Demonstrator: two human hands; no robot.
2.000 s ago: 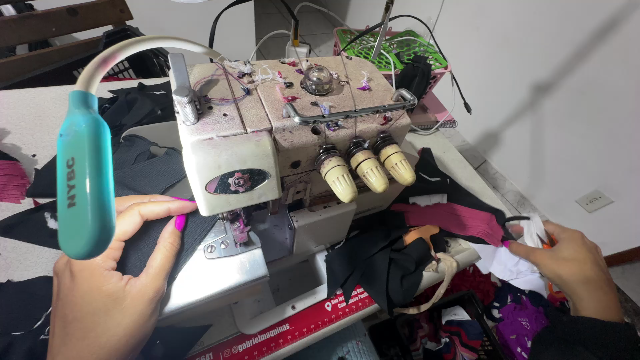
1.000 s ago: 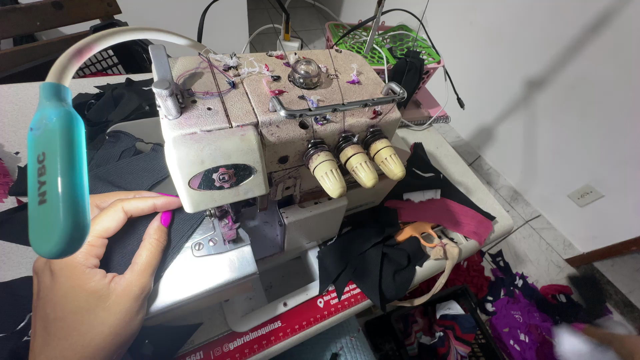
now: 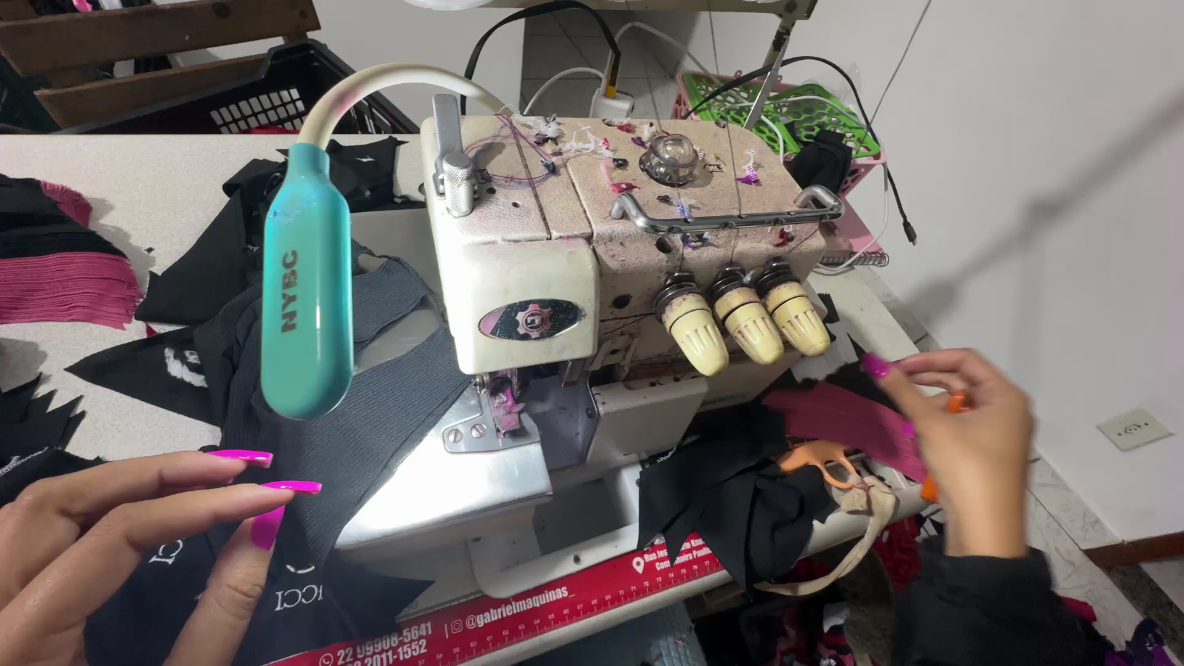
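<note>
A serger sewing machine (image 3: 518, 305) stands in the middle, its presser foot (image 3: 507, 407) above the metal plate. Dark ribbed fabric (image 3: 370, 416) lies left of the foot, partly on the plate. My left hand (image 3: 157, 546) is at lower left over dark fabric pieces, fingers slightly apart, holding nothing visible. My right hand (image 3: 971, 444) is curled around an orange-handled tool (image 3: 958, 401), mostly hidden by the fingers. Beside it are a magenta fabric strip (image 3: 842, 421) and black fabric (image 3: 731, 490). Another orange handle (image 3: 823, 460) and a beige band (image 3: 856, 555) rest on that black fabric.
A turquoise lamp (image 3: 307, 287) hangs from a bent neck left of the machine head. Three cream tension knobs (image 3: 754, 324) jut forward. Stacked magenta-and-black pieces (image 3: 69, 277) lie far left. A pink and green basket (image 3: 786, 116) stands behind. A red ruler strip (image 3: 546, 601) runs along the front edge.
My left hand has drawn back from beside the presser foot toward the lower left. My right hand, blurred at the lower right a second ago, has moved up to the magenta strip with an orange-handled tool.
</note>
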